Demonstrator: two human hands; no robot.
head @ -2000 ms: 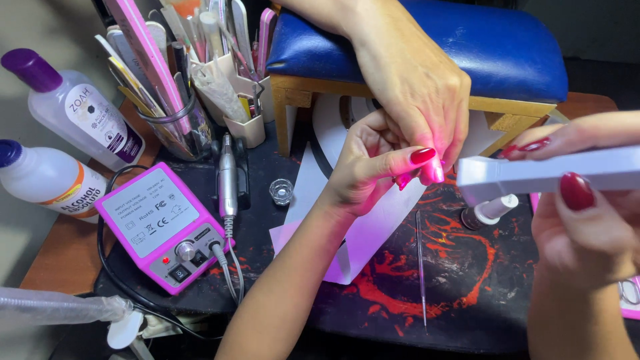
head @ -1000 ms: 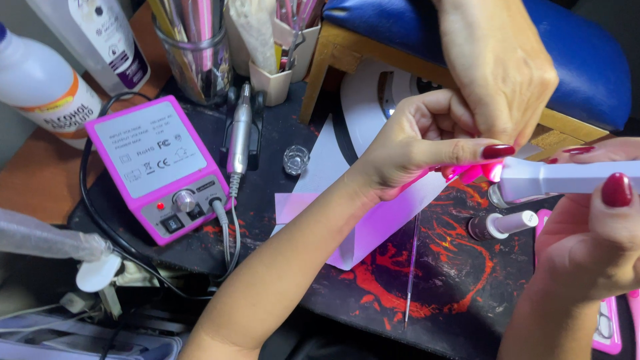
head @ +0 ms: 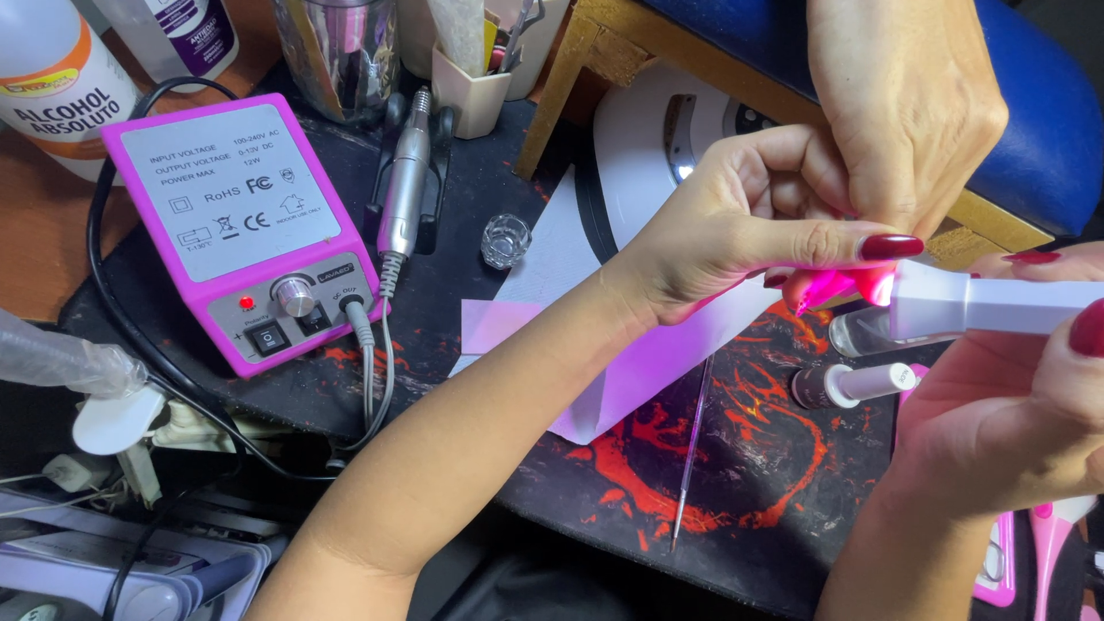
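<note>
My left hand (head: 768, 216), with long red nails, grips a finger of another person's hand (head: 906, 112), which reaches in from the top. My right hand (head: 992, 405) holds a white handheld UV nail lamp (head: 1018, 304) level from the right. Its tip is close against the gripped finger, and pink-violet light falls on the nail there. Whether the tip touches cannot be told. Below the hands lie a thin nail brush (head: 693, 457), a small nail polish bottle (head: 849, 385) with a white cap, and a clear glass bottle (head: 862, 332) partly behind the lamp.
A pink nail drill unit (head: 237, 228) with cables stands left, its handpiece (head: 405, 185) in a cradle. Nearby are a glass dappen dish (head: 505, 241), an alcohol bottle (head: 65, 95) and a tool jar (head: 341, 60). A white dome lamp (head: 638, 147) sits under the blue cushioned armrest (head: 1035, 112).
The lamp's tip has come from right of the fingers up against the gripped finger. My left hand keeps its grip. The view has shifted and come closer.
</note>
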